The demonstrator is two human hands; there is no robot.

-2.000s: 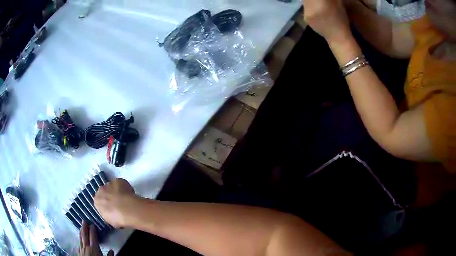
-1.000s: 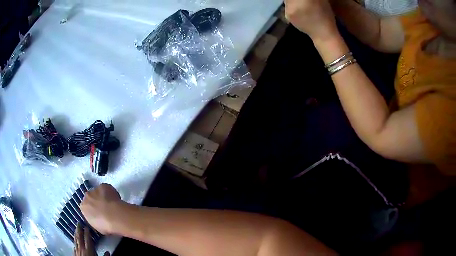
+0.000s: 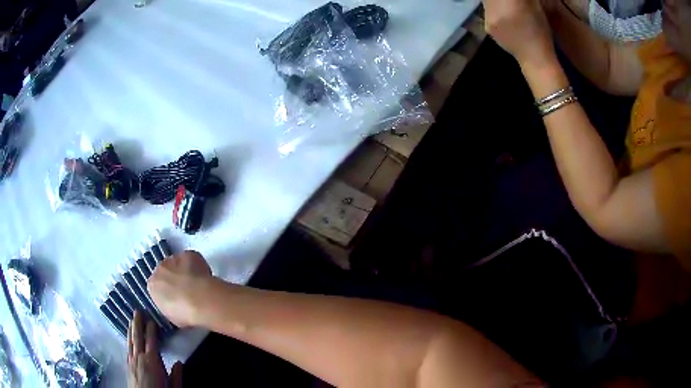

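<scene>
A row of several dark tubes (image 3: 134, 284) with white tips lies side by side on the white foam sheet (image 3: 250, 227). My right hand (image 3: 182, 288) is curled over the right end of the row; its fingertips are hidden, so I cannot tell whether it grips a tube. My left hand (image 3: 148, 356) is partly cut off by the bottom edge. Its fingers are extended against the near ends of the tubes, thumb apart.
Beyond the row lie a black coiled cable (image 3: 173, 178), a red-marked black device (image 3: 189, 208) and a bagged cable set (image 3: 87, 183). A larger clear bag with black parts (image 3: 333, 64) lies farther back. Other bagged parts (image 3: 68, 352) are at left. A person in orange (image 3: 659, 144) is at right.
The view has shifted, so the whole scene sits differently in the picture. Both hands remain at the tube row, with the left fingers still against its near side.
</scene>
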